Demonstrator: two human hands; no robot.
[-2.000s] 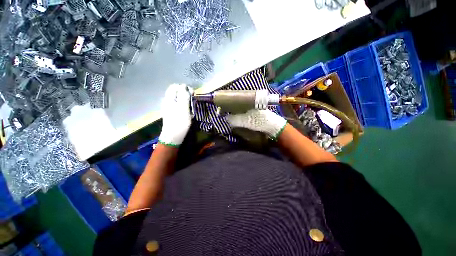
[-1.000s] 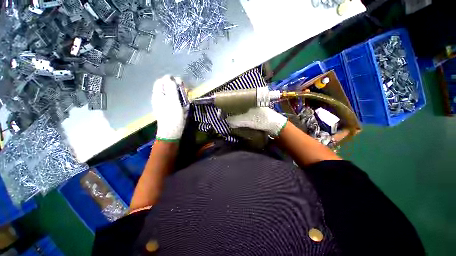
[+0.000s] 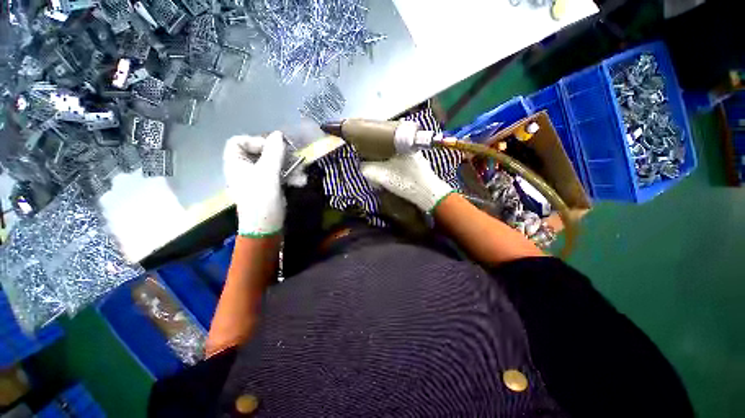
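Note:
My left hand (image 3: 260,181), in a white knit glove with green cuff, is at the bench's front edge with fingers curled. A thin silver edge of a small metal part (image 3: 293,166) shows beside its fingers; the glove hides the rest. My right hand (image 3: 412,180), gloved alike, holds the olive-green air rivet gun (image 3: 372,137) from below. The gun's dark nose points left over the bench edge, apart from my left hand. A small group of rivets (image 3: 323,101) lies just beyond the nose, and a larger rivet heap (image 3: 314,37) behind it.
Grey metal brackets (image 3: 151,90) are piled at the bench's left. A rivet bag (image 3: 61,253) lies at its near left corner. Striped cloth (image 3: 347,184) covers my lap. The air hose (image 3: 523,169) curves over an open carton (image 3: 564,155). A blue bin (image 3: 684,139) holds parts.
The gun has lifted and tilted, its nose moving up and away from my left hand. My left hand has shifted left and turned, away from the nose it was touching.

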